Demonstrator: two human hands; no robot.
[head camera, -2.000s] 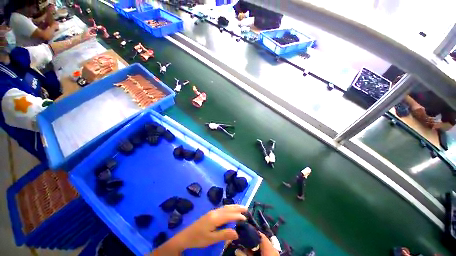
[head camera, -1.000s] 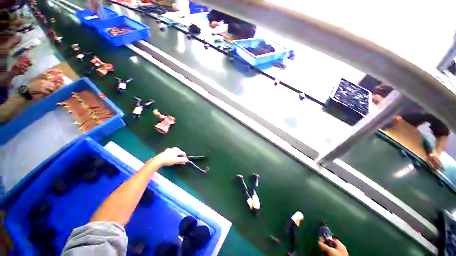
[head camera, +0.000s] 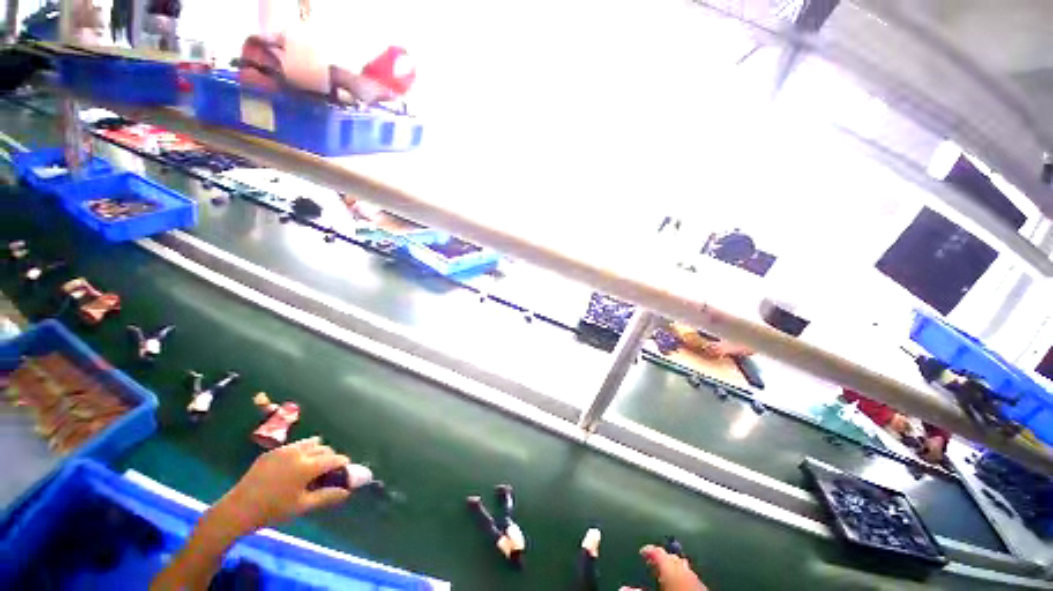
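Note:
My left hand (head camera: 289, 483) is over the green conveyor belt (head camera: 427, 462), closed on a dark leg part (head camera: 335, 476) with a pale end. The part's far end is blurred. My right hand (head camera: 672, 570) is at the bottom edge, partly cut off, with a dark part (head camera: 674, 545) showing at its fingers. A leg part (head camera: 501, 531) with spread dark legs and another leg part (head camera: 591, 552) lie on the belt between my hands. The near blue tray (head camera: 173, 517) holds black moulded pieces at the lower left, cut off.
A neighbouring blue tray (head camera: 136, 418) holds flesh-orange parts at the left. Reddish torso parts (head camera: 275, 423) and more leg parts (head camera: 206, 395) lie along the belt. A metal rail with a post (head camera: 618, 367) crosses beyond. A black crate (head camera: 872, 517) stands at the right. People's hands show across the line.
The view has swung up and to the right. My left hand was reaching to a leg part on the belt and now holds one. My right hand has moved nearer the bottom edge of the picture.

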